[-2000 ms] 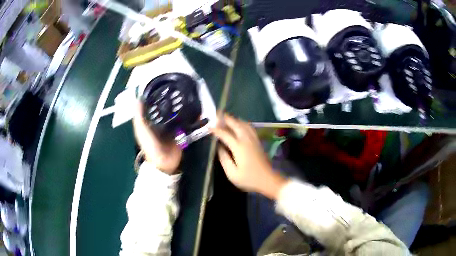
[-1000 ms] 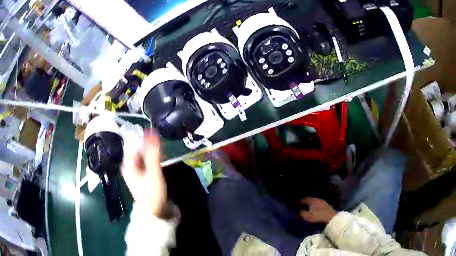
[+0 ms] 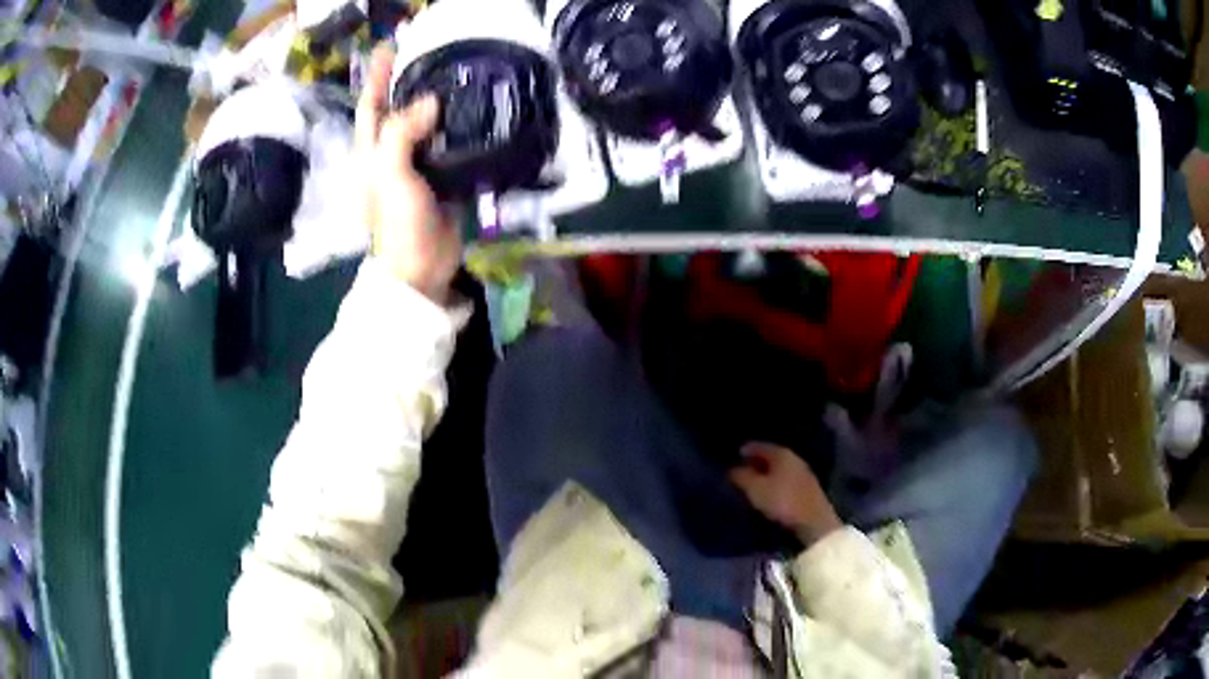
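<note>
Three PTZ cameras with white hoods and black balls stand in a row on the green bench. My left hand [image 3: 414,199] grips the left side of the black ball of the leftmost one [image 3: 488,113], thumb in front. The middle camera [image 3: 634,53] and the right camera [image 3: 835,80] show round LEDs around the lens. Purple-and-white tags hang below all three. My right hand [image 3: 789,491] rests low over my lap, fingers curled, with nothing visible in it.
Another white-and-black camera [image 3: 248,192] stands further left, with a black strip hanging below it. Black devices [image 3: 1074,80] and a patterned mat [image 3: 975,159] are at the right. A white cable [image 3: 1148,173] crosses the bench edge. A red object [image 3: 862,312] and cartons [image 3: 1094,411] are below.
My left hand has moved from beside the far-left camera onto the leftmost camera of the row, whose plain black ball now shows a different face. My right hand, earlier at the bench, stays in the lap.
</note>
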